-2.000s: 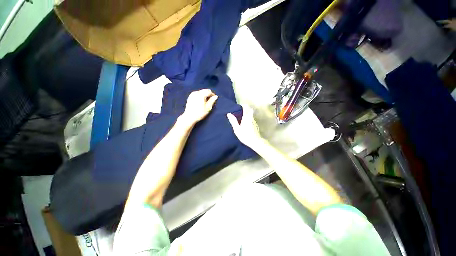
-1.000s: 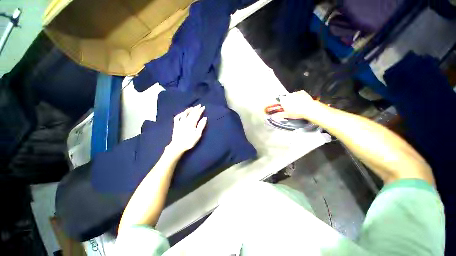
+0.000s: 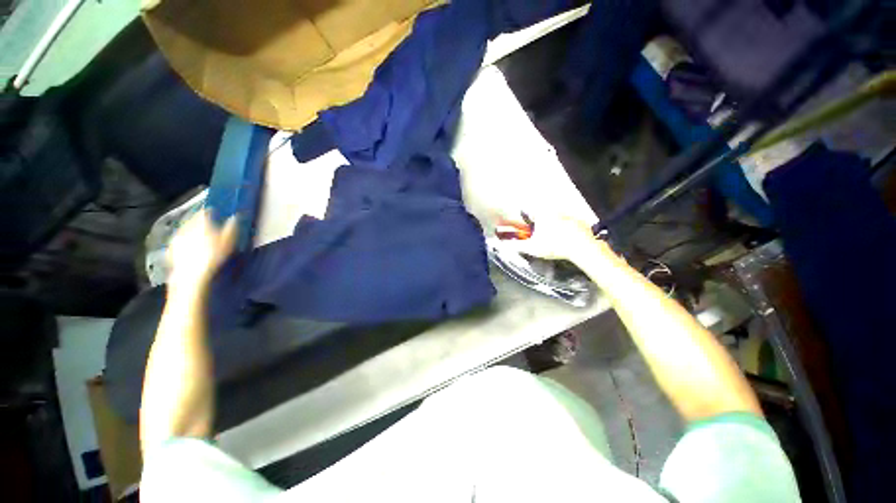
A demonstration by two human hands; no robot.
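The navy garment (image 3: 383, 255) lies over the dark padded form (image 3: 147, 344), with folds near its left part. My left hand (image 3: 201, 246) is blurred at the garment's left end, in front of the blue bar; whether it grips cloth cannot be told. My right hand (image 3: 560, 239) is closed around the red-orange handle of the steam iron (image 3: 540, 280). The iron is at the right of the garment, over the pale table (image 3: 511, 147), its silvery edge showing below my hand. Its underside is hidden.
A large open carton (image 3: 285, 69) stands at the far edge, with loose navy cloth (image 3: 393, 98) beside it. The blue bar (image 3: 236, 177) is behind the form. A dark hose (image 3: 678, 177) runs from the iron to the upper right. More navy cloth (image 3: 835, 246) is at the right.
My left hand has moved from the middle of the garment to its left end, where the cloth is now more folded. My right hand has taken the iron and shifted it slightly left and nearer.
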